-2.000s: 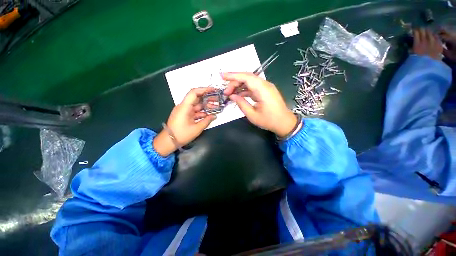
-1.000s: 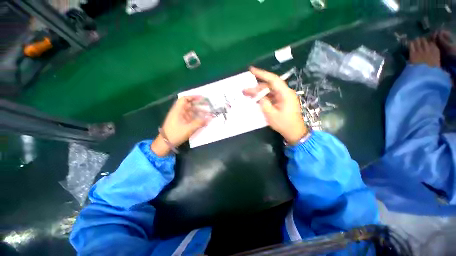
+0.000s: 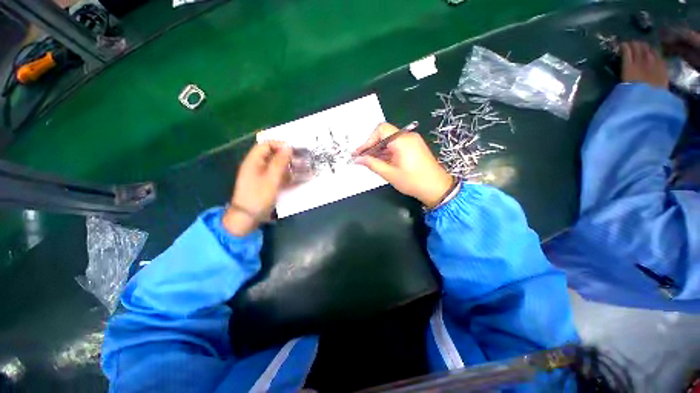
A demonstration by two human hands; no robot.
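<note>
My left hand (image 3: 261, 180) is over the left edge of the white paper sheet (image 3: 338, 193), its fingers around a blurred silvery frame (image 3: 302, 164). My right hand (image 3: 407, 166) holds slim tweezers (image 3: 393, 140) like a pen, over the right part of the sheet. The tweezers' tips point down-left toward small silvery pins (image 3: 331, 151) scattered on the sheet. Whether the tips grip a pin is too small to tell. The pin pile (image 3: 463, 138) lies on the dark bench right of my right hand.
A spare frame (image 3: 192, 97) lies on the green strip. A clear bag (image 3: 526, 80) and a white scrap (image 3: 423, 67) lie beyond the pile. Another bag (image 3: 111, 257) and a grey metal bar (image 3: 73, 188) are at left. A person's hand (image 3: 643, 64) and blue sleeve are at right.
The tweezers, lying beyond the sheet two seconds ago, are now in my right hand. My left hand has moved left with the frame, away from my right. The spare frame appears further left.
</note>
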